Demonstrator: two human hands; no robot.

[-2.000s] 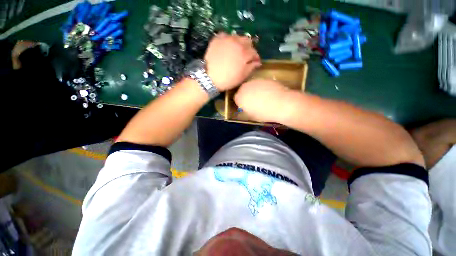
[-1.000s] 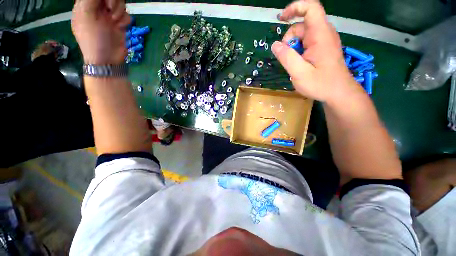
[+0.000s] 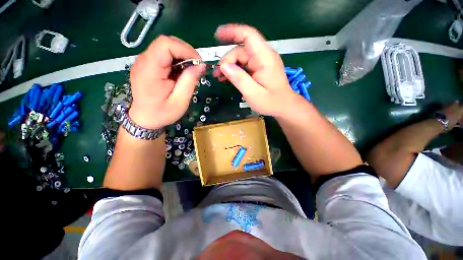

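My left hand (image 3: 165,84), with a metal watch on the wrist, pinches a small circuit board (image 3: 188,63) between thumb and fingers. My right hand (image 3: 254,73) is close beside it, thumb and index finger together on a tiny dark or reddish bit, perhaps a lead end; it is too small to tell. No blue cell shows in either hand. Below the hands, an open cardboard box (image 3: 198,158) at the bench edge holds two blue battery cells (image 3: 239,157) and small pale bits.
Wired board bundle with round discs (image 3: 177,147) lies left of the box. Blue cells pile at far left (image 3: 51,104) and behind my right forearm (image 3: 298,81). White frames (image 3: 403,73), a clear bag (image 3: 368,38) and a person's forearm (image 3: 421,127) are at right.
My hands have come together above the box, the left from the far left. The blue cell at my right hand no longer shows. The view has shifted, showing more bench beyond the pale strip.
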